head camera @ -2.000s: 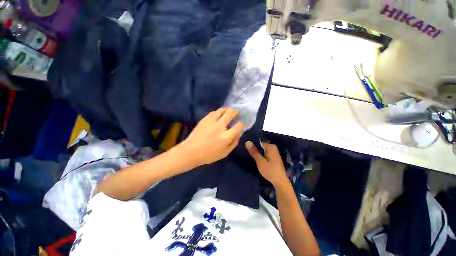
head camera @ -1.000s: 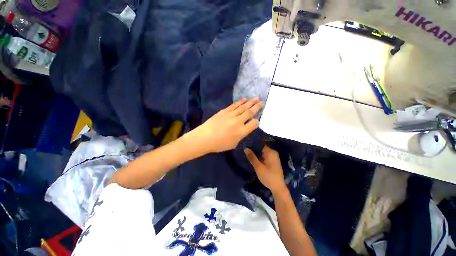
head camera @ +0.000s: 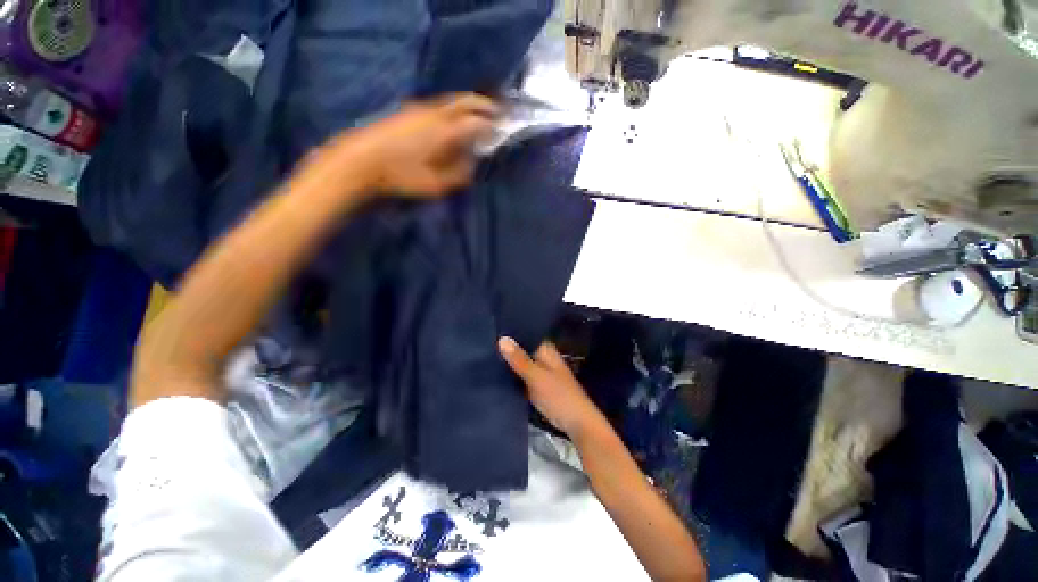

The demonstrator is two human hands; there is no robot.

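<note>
The dark navy shell fabric (head camera: pixel 455 307) hangs from the machine table over the wearer's lap. Its upper right edge lies near the needle. A light grey-white lining piece (head camera: pixel 546 97) shows between the navy cloth and the needle area, partly covered. My left hand (head camera: pixel 438 142) is blurred, raised at the upper middle, with its fingers at the edge of the lining and navy cloth. My right hand (head camera: pixel 544 381) is lower, its thumb on the navy cloth and its other fingers partly hidden, holding the cloth's right edge. The sewing machine head (head camera: pixel 911 102) stands at the upper right.
Thread snips (head camera: pixel 822 202) lie right of the needle. A metal tool (head camera: pixel 911 264) and a white spool (head camera: pixel 948 298) lie at far right. A pale thread curves over the white table (head camera: pixel 683 262). Grey-white cloth (head camera: pixel 285 415) is at lower left; bottles (head camera: pixel 46 136) are at upper left.
My left hand has moved up and left from the lining, and navy cloth now covers much of the lining. My right hand has moved slightly left and down. The whole view has shifted a little.
</note>
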